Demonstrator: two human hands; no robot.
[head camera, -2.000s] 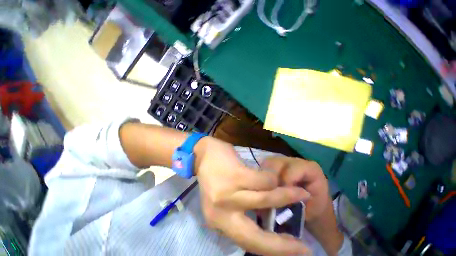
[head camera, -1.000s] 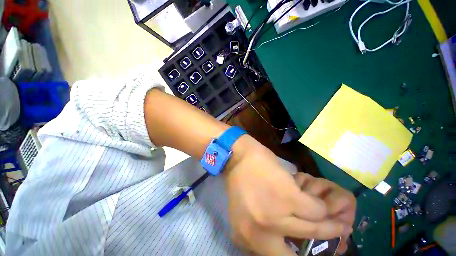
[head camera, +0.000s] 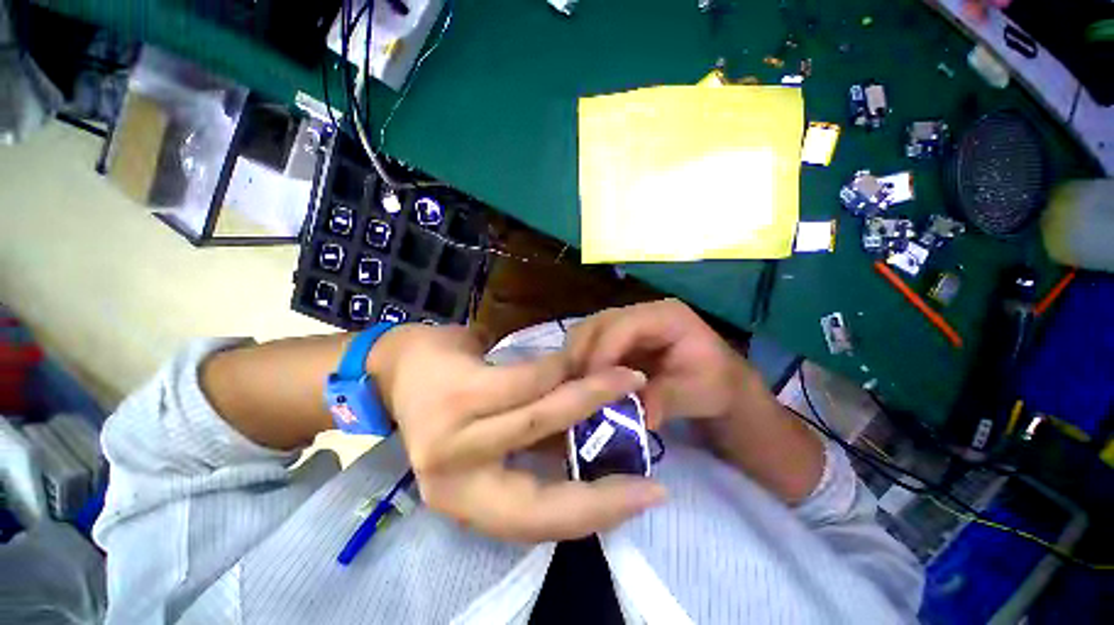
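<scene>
A small rounded-square watch housing (head camera: 595, 469) with a pale rim, dark face and small white label is held above my lap. My left hand (head camera: 483, 427), with a blue wrist strap, grips it between thumb and fingers from the left. My right hand (head camera: 678, 354) has its fingers curled at the housing's upper edge, touching it. My fingers partly hide the housing, and its underside is hidden. A short loop of thin black wire (head camera: 658, 447) shows at its right side.
The green mat (head camera: 513, 122) bears a yellow sheet (head camera: 690, 173), circuit boards (head camera: 870, 193), pouch batteries (head camera: 815, 237), an orange stick (head camera: 919, 304) and a round black mesh item (head camera: 999, 173). A black compartment tray (head camera: 397, 283) holds watch units at the left. Black cables (head camera: 880, 462) hang at right.
The view has turned and shifted, so the bench items sit higher. My hands appear further left in the picture, still at the housing, and more of its face and my right forearm shows.
</scene>
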